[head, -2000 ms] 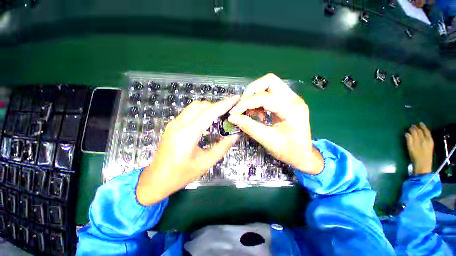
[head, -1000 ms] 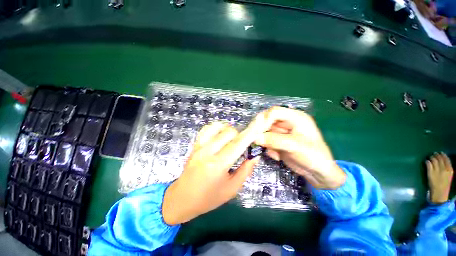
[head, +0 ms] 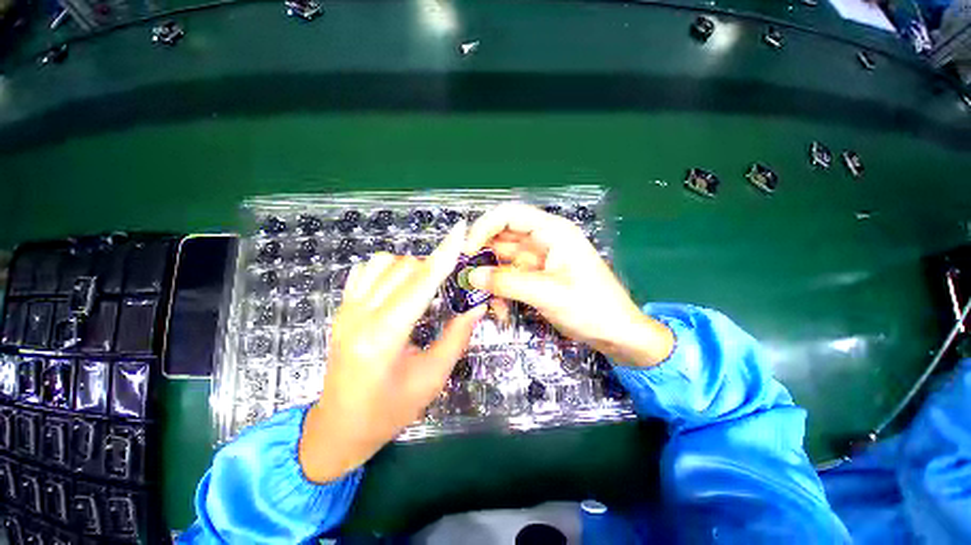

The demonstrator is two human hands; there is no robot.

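Observation:
A small dark squarish watch housing (head: 475,296) with a pale greenish round part inside is held between both hands above the clear tray. My left hand (head: 389,341) grips its left side between thumb and fingers. My right hand (head: 554,279) is on its right side, thumb pressed at the pale part. Whether the right fingertips pinch a separate small piece cannot be told. The clear blister tray (head: 279,328) lies under both hands, with rows of small dark round parts and strong glare; its middle is hidden by the hands.
At left lie a black blister tray (head: 77,341) and a dark flat slab like a smartphone (head: 200,307). Small units, one here (head: 701,181), lie on the green surface at right, with others along the far side. A blue sleeve (head: 942,452) of another person shows at lower right.
The view has shifted. Both hands still hold the housing; its inside and pale round part now show more clearly. The neighbour's hand at right has left the view.

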